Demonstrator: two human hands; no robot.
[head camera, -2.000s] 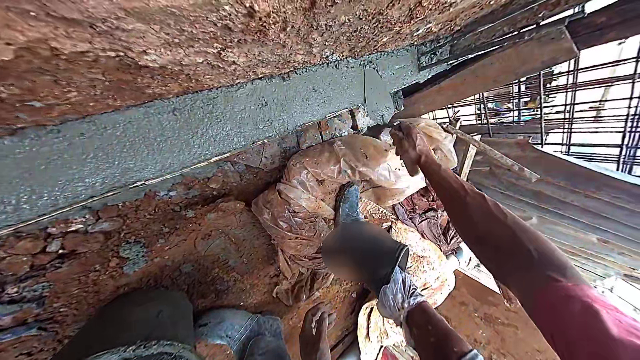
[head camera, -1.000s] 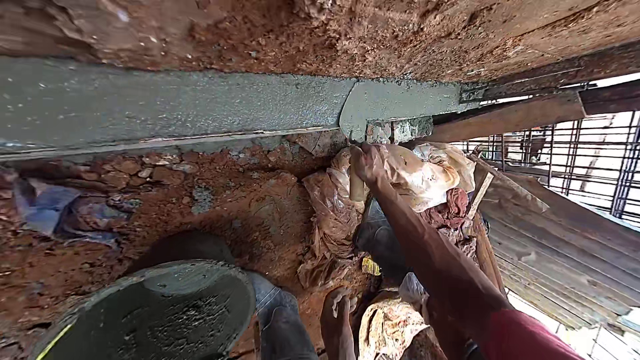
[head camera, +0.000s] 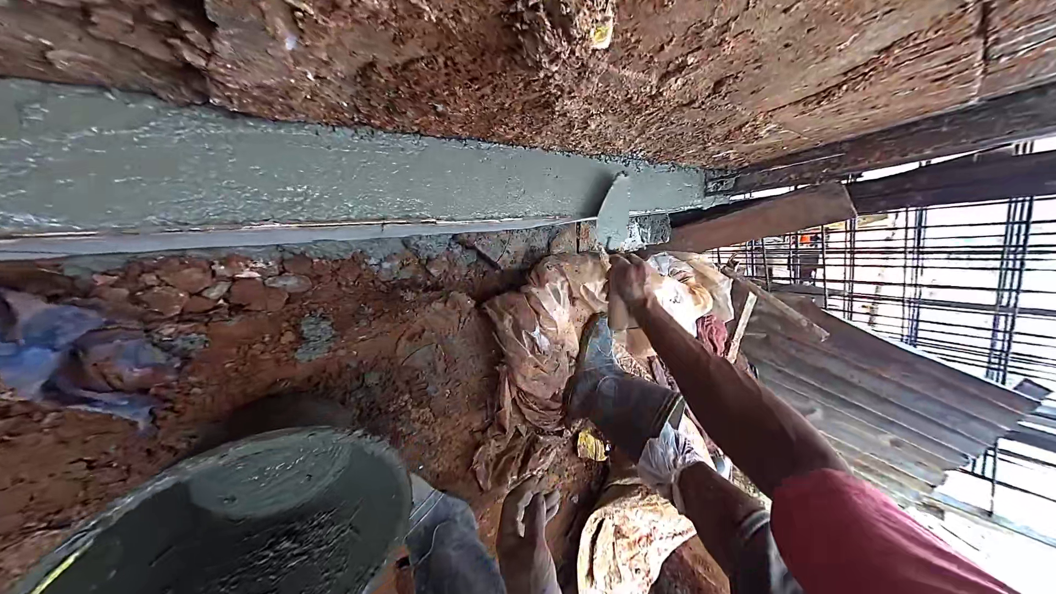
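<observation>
My right hand (head camera: 631, 280) grips a trowel by its handle, which the fingers hide. The trowel's blade (head camera: 612, 214), coated in grey mortar, lies over the near edge of a long strip of wet mortar (head camera: 346, 177). Low in the frame my left hand (head camera: 528, 511) hangs with loosely bent fingers and nothing seen in it. Left of it is a round container (head camera: 400, 487) with wet grey mortar inside. One rubber boot (head camera: 598, 371) rests against muddy plastic sheeting (head camera: 536, 330), below my right hand.
A rough earth bank (head camera: 495, 74) rises beyond the strip. Broken stones (head camera: 256, 293) and a blue plastic sheet (head camera: 91, 355) lie at left. At right are a wooden board (head camera: 767, 216), steel reinforcing bars (head camera: 916, 280) and corrugated metal sheets (head camera: 858, 396).
The mortar container, not plainly visible two seconds ago, now fills the lower left. The trowel blade lay on the strip's mortar before and now overhangs its near edge. The view has shifted.
</observation>
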